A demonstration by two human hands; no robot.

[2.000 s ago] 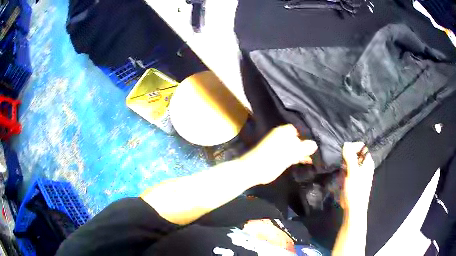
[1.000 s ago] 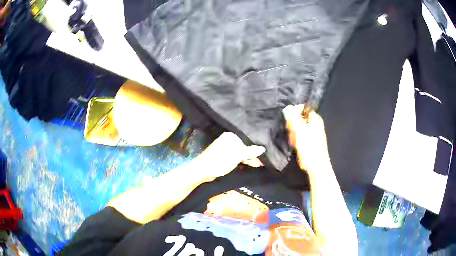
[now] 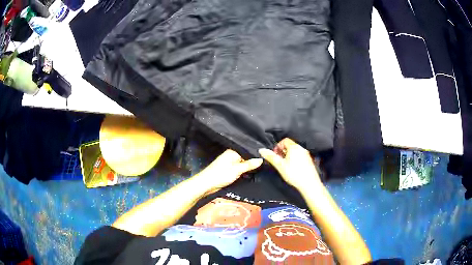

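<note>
A large dark coat lies with its shiny, wrinkled lining (image 3: pixel 248 67) facing up, its matte hem (image 3: pixel 155 111) running down toward me. My left hand (image 3: pixel 230 168) pinches the hem edge with thumb and fingers at the near side. My right hand (image 3: pixel 290 160) grips the same edge just beside it; something small and dark shows within the right hand, likely thread snips, but it is too blurred to be sure. A dark matte sleeve or panel (image 3: pixel 356 93) hangs down to the right of the lining.
A round tan stool (image 3: pixel 132 145) and a yellow basket (image 3: pixel 93 168) stand left on the blue floor (image 3: pixel 129 202). Dark tools (image 3: pixel 52 77) lie on the white table (image 3: pixel 72 96). Dark pieces with white lines (image 3: pixel 414 54) lie right. A green-and-white box (image 3: pixel 414 171) is below the right table edge.
The view has swung rightward and levelled. The lining is spread wider, and both hands have come closer together at the hem edge near my body.
</note>
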